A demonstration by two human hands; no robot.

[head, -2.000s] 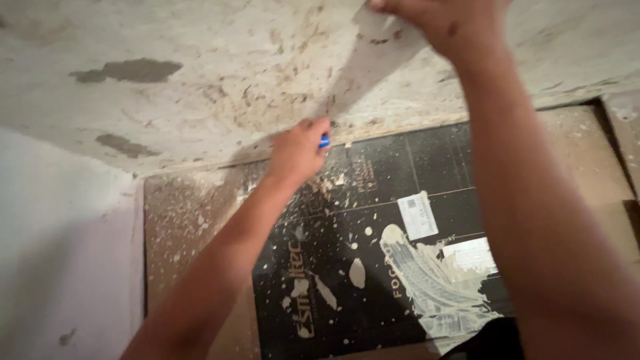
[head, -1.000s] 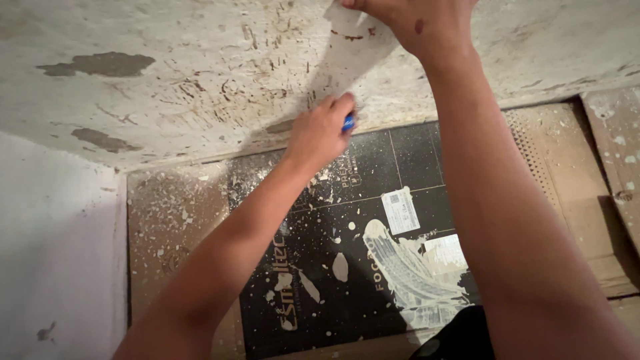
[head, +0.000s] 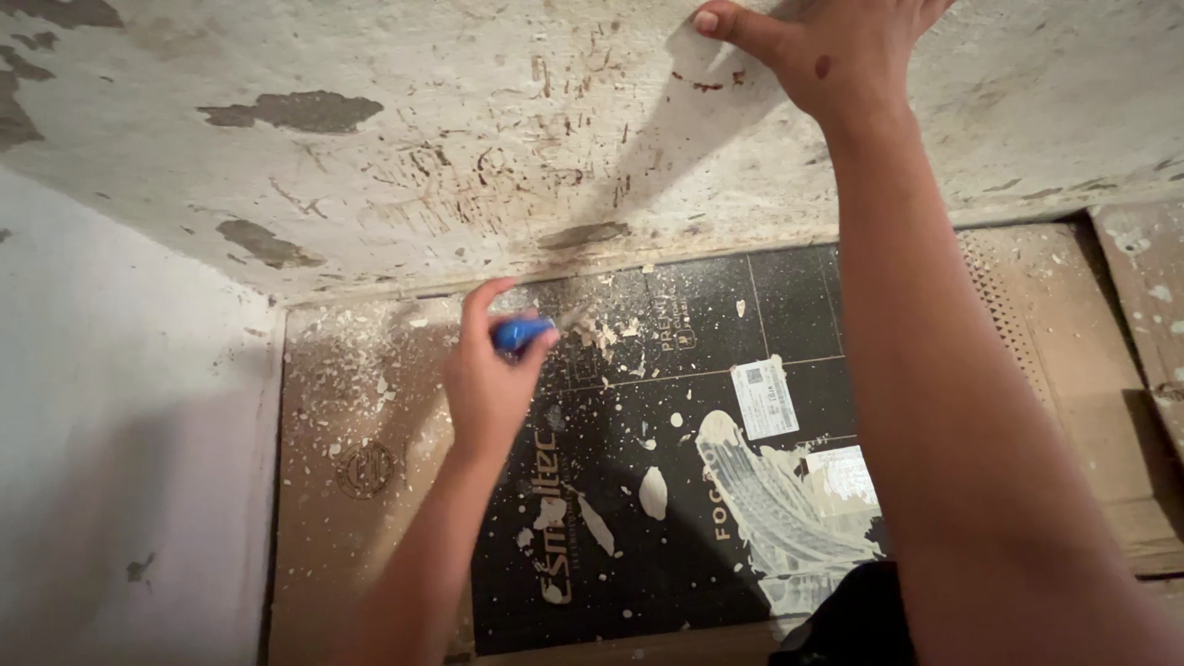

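Note:
My left hand (head: 490,370) is closed around the blue handle (head: 524,335) of a small hand tool, above the floor near the foot of the wall. The tool's thin tip points right and is blurred, so its kind cannot be told. My right hand (head: 846,55) is spread at the top of the view against the stained plaster wall (head: 425,55), its thumb out and its fingertips cut off by the frame edge. Brown scratches and grey bare patches (head: 319,112) mark the wall between and left of my hands.
Flattened cardboard (head: 342,546) and a black printed cardboard sheet (head: 647,573) cover the floor, strewn with paint flakes (head: 601,333). A white paint smear (head: 768,509) lies across the black sheet near a paper label (head: 765,398). A pale side wall (head: 120,388) stands at the left.
My left hand with the blue-handled tool has moved from the base of the wall down and left, over the cardboard. A grey patch low on the wall is now uncovered. My right hand stays high on the wall.

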